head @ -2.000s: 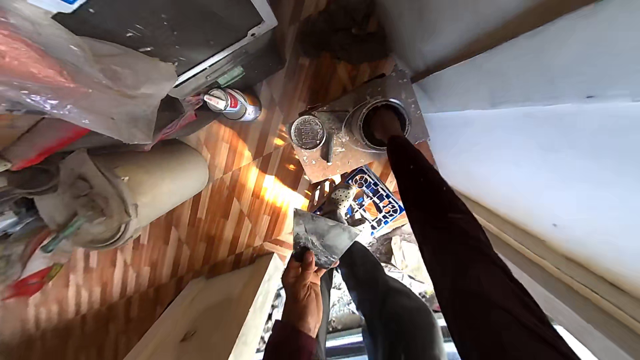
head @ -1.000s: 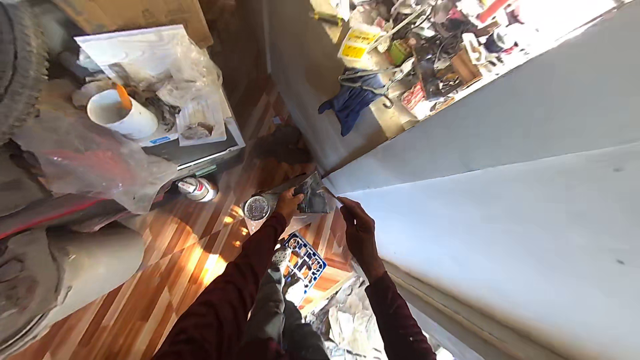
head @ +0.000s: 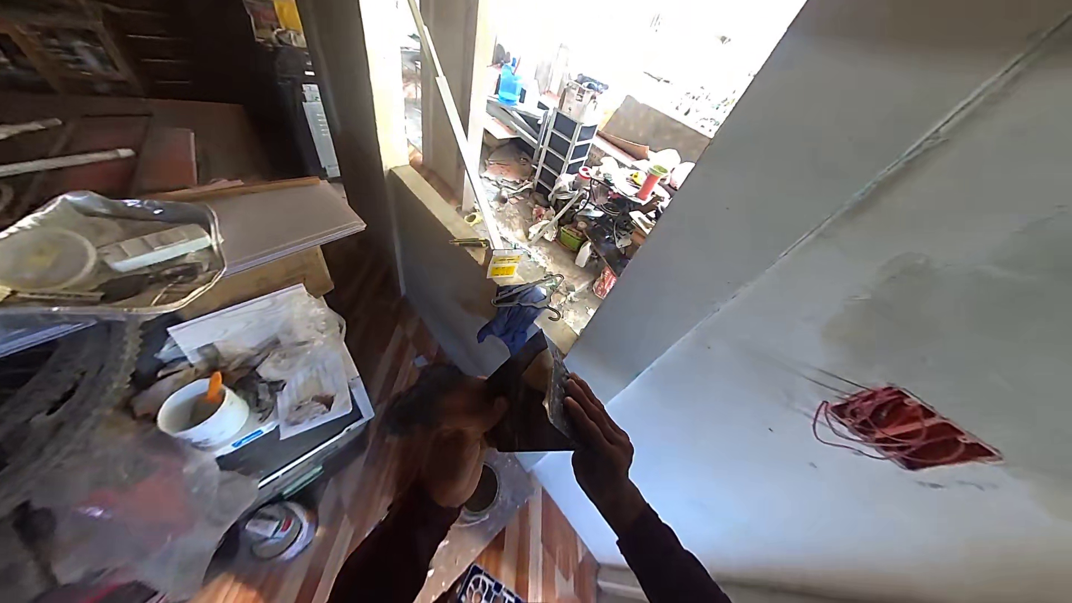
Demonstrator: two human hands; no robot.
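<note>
A dark, flat plate (head: 528,410) stands between my hands near the middle of the view. At its left edge is my left hand (head: 459,444), motion-blurred, its fingers closed on it. My right hand (head: 599,431) grips a thin plate smeared with grey compound (head: 555,389), seen nearly edge-on along the right side of the dark one. Whether these are two separate plates is hard to tell. Below them, partly hidden by my left wrist, a round bucket (head: 481,494) stands on a smeared board (head: 505,523).
On the right rises a grey-white wall (head: 712,452) with a red electrical box (head: 921,429) and loose wires. A white tub (head: 203,414) stands on a cluttered surface at left, above a can (head: 279,530). Blue cloth (head: 512,322) hangs over a low wall; a plastic crate (head: 481,588) lies below.
My right hand, down in the bucket two seconds ago, has come up and now meets my left hand at the plates. The view has swung up toward the opening and wall.
</note>
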